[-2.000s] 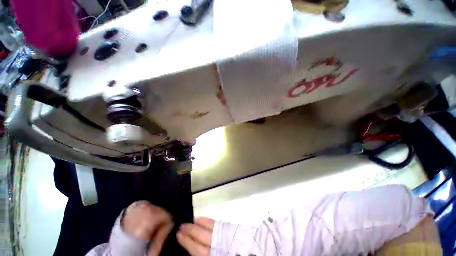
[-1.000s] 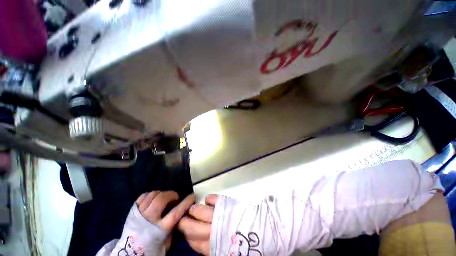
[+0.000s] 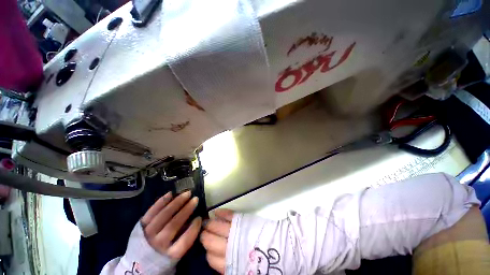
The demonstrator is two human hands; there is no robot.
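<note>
A black cloth garment piece (image 3: 115,215) lies on the table left of and below the needle area of the white sewing machine head (image 3: 225,64). My left hand (image 3: 171,224) lies flat on the cloth, fingertips just below the presser foot (image 3: 184,183). My right hand (image 3: 217,239) is beside it, fingers bent at the cloth's right edge; its fingertips partly hide the cloth there. Both wrists are in pale pink sleeve covers. A lamp glow lights the machine bed (image 3: 279,166) right of the needle.
Scissors (image 3: 422,140) with black and red handles lie on the bed at right. A small dark tool (image 3: 263,120) is under the arm. A white band (image 3: 220,64) drapes over the head. A pink cone (image 3: 19,48) stands at upper left. A white strip (image 3: 83,215) hangs at left.
The view has shifted, so the machine head sits further left than at first. My left hand has moved up from lower on the cloth, its fingers straightened toward the presser foot. My right hand stays nearly in place.
</note>
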